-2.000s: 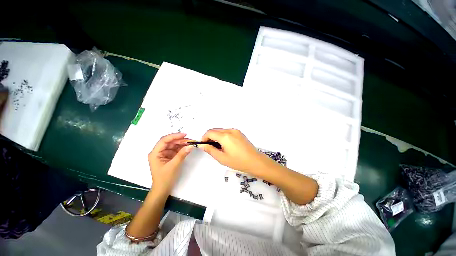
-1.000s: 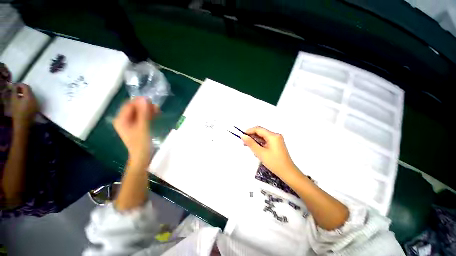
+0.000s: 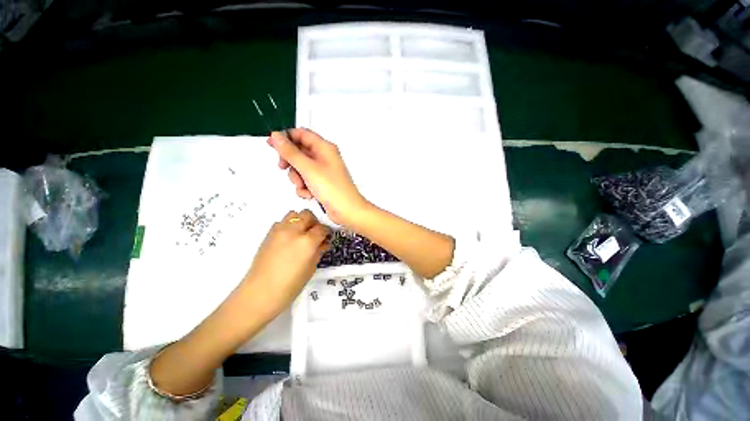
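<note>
My right hand (image 3: 317,173) holds the tweezers (image 3: 271,115) above the pad's right side, their two tips apart and pointing away from me. My left hand (image 3: 288,247) is at the left edge of the heap of small dark parts (image 3: 358,250); its fingertips are bent down and partly hidden, so I cannot tell if they hold a part. More dark parts (image 3: 349,293) lie loosely in the near compartment of the white tray (image 3: 301,333). Tiny grey pieces (image 3: 197,220) are scattered on the white pad (image 3: 164,288).
A crumpled clear bag (image 3: 62,205) lies left of the pad. A larger white compartment tray (image 3: 396,74) lies beyond. Bags of dark parts (image 3: 650,201) and a smaller bag (image 3: 604,251) lie at the right. Another person's sleeve (image 3: 715,329) is at the right edge.
My left hand has come from over the bench near the clear bag to the heap of dark parts. The tweezers' tips have swung to point away from me. The view has turned right.
</note>
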